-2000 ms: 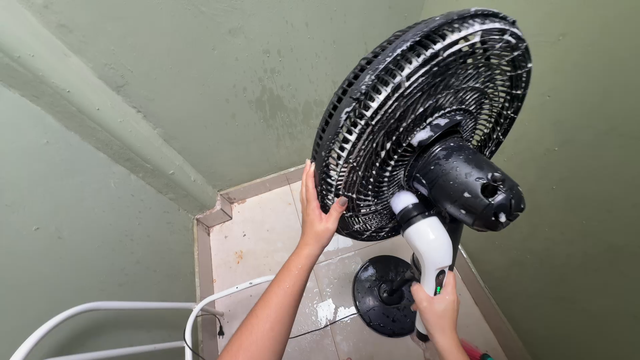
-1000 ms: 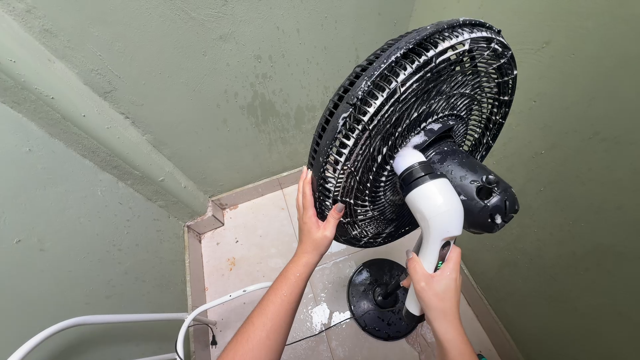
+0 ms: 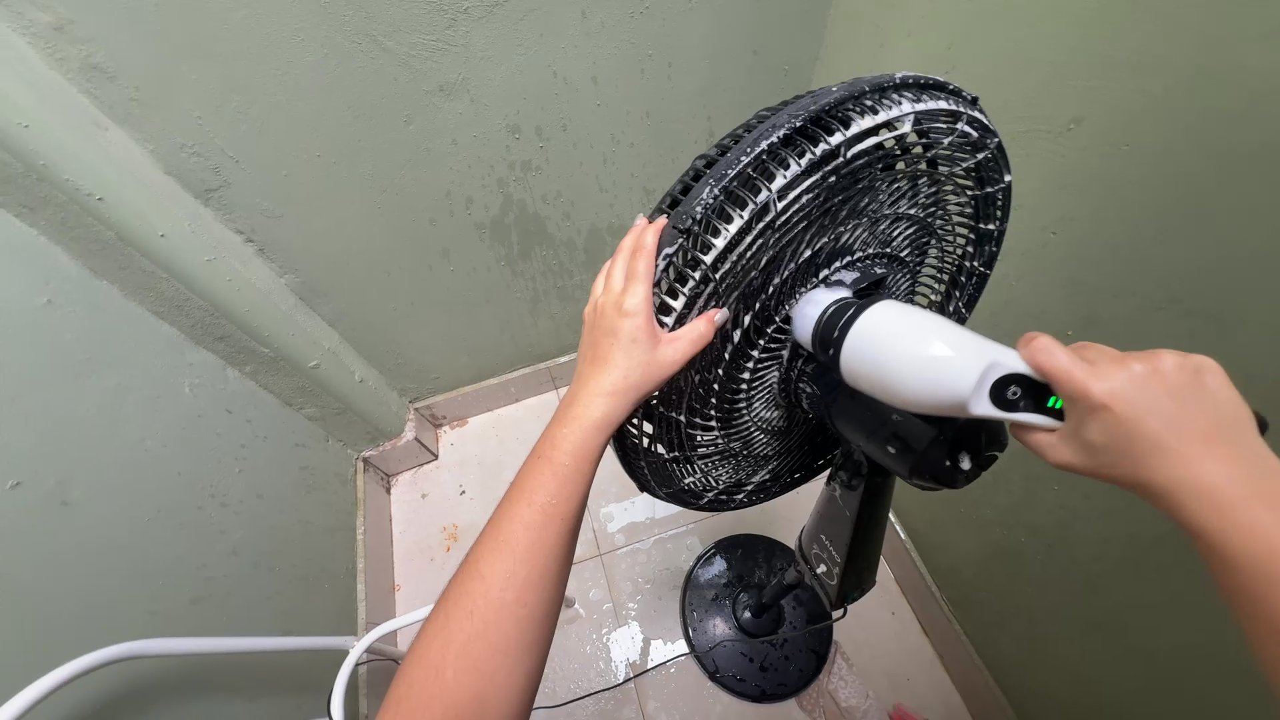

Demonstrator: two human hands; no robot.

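Note:
A wet black pedestal fan stands tilted, white foam streaking its rear grille (image 3: 780, 240). My left hand (image 3: 640, 325) grips the left rim of the grille, thumb on the back side and fingers at the edge. In my right hand (image 3: 1130, 410) is a white handheld electric scrubber (image 3: 920, 360) with green lights lit. Its brush head (image 3: 815, 318) touches the grille near the centre, just above the motor housing (image 3: 925, 445), which it partly hides. Below are the fan's column (image 3: 850, 530) and its round black base (image 3: 750, 650), beaded with water.
Pale floor tiles (image 3: 490, 500) are wet and foamy near the base. A black cord (image 3: 610, 688) crosses them. White tubing (image 3: 180, 647) of a frame is at lower left. Green walls (image 3: 480, 170) meet in a corner close behind the fan.
My right hand has swung up and to the right, so the scrubber, upright from below before, now lies nearly level across the motor housing. My left hand still holds the rim.

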